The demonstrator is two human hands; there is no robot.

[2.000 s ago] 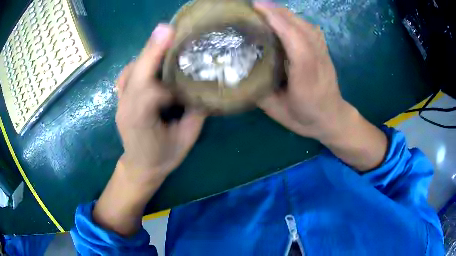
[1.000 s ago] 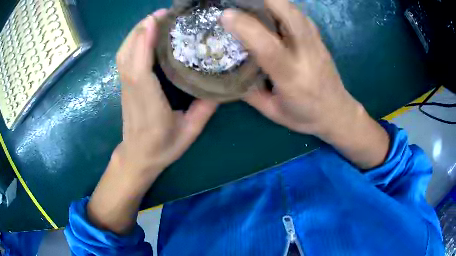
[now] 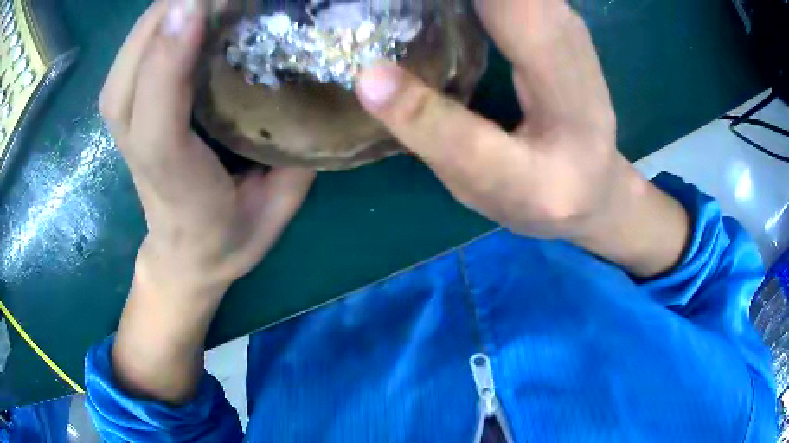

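A thick brown round tip-cleaning pot (image 3: 303, 130) is at the top of the view, its far side cut off by the upper edge. Silvery-white solder scraps (image 3: 324, 48) lie inside it. My left hand (image 3: 190, 156) grips the pot's left side, thumb low at its near side. My right hand (image 3: 528, 130) is at the pot's right side, with one digit reaching over the near wall to the scraps. Its other fingertips are cut off or hidden.
A pale cream component tray (image 3: 22, 73) with rows of round parts is partly in view at the upper left of the green bench (image 3: 372, 225). Yellow tape (image 3: 39, 350) runs at lower left. A black cable (image 3: 751, 125) hangs at the right edge.
The pot and both hands have moved left and up in the view. The tray has slid further out of view. A digit of my right hand now reaches over the near wall.
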